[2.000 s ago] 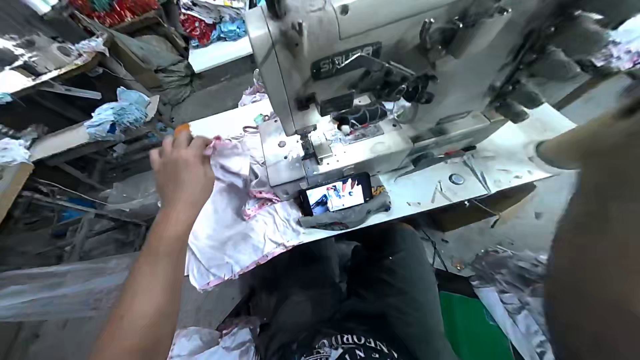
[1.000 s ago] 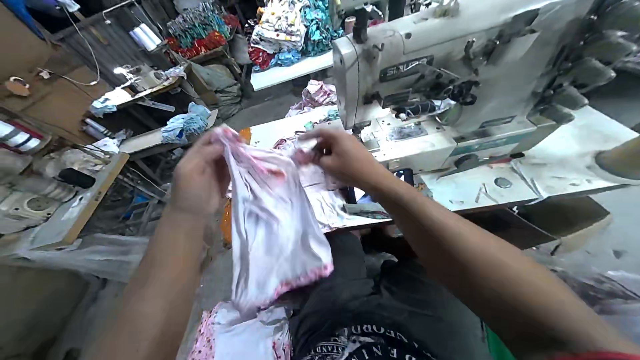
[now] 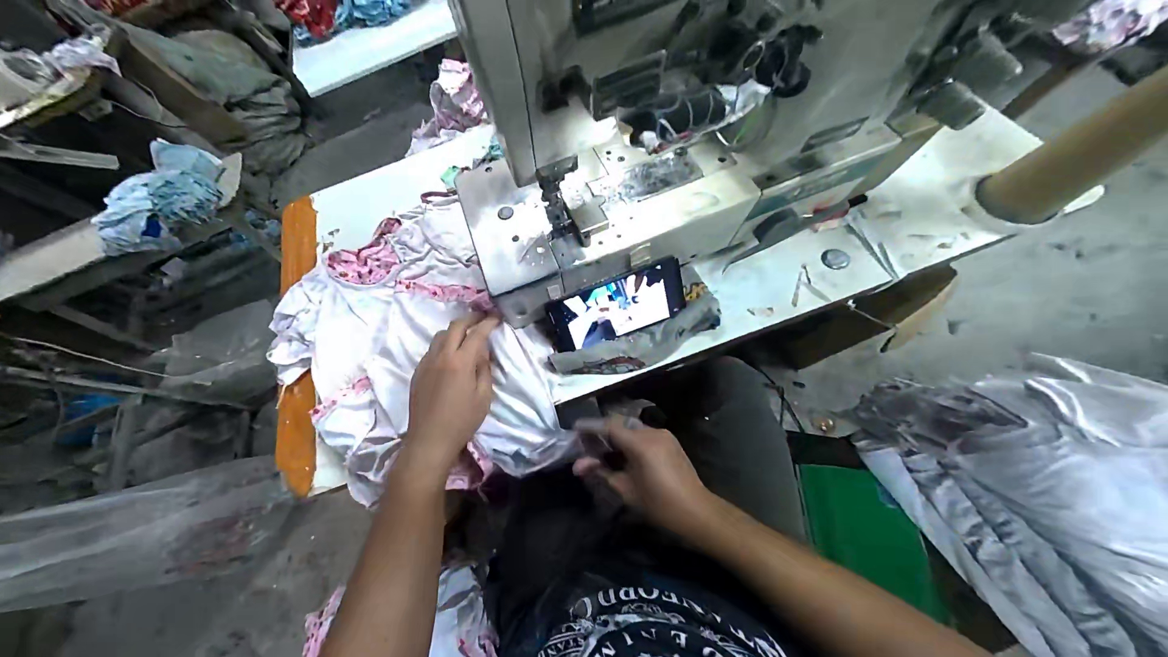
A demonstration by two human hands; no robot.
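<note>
A white garment with pink patterned trim (image 3: pixel 356 328) lies spread over the left end of the white sewing table, its lower edge hanging over the front. My left hand (image 3: pixel 456 379) rests on it, fingertips at the pink trim beside the bed of the industrial sewing machine (image 3: pixel 511 219). Whether those fingers pinch cloth cannot be told. My right hand (image 3: pixel 643 461) is blurred, just below the table's front edge at the garment's lower right corner; its hold is unclear. A phone with a lit screen (image 3: pixel 616 306) leans against the machine bed, above a grey cloth (image 3: pixel 648 345).
Thread snips (image 3: pixel 871 242) and a round metal disc (image 3: pixel 835 259) lie on the table's right part, near a thick brown post (image 3: pixel 1077 146). Silvery fabric (image 3: pixel 1031 474) is heaped at the right by a green panel (image 3: pixel 867 529). Light-blue cloth (image 3: pixel 164 196) sits on a bench at the left.
One second ago both hands held the white garment up in front of the table; now it lies on the tabletop. My right hand has moved down to the table's front edge.
</note>
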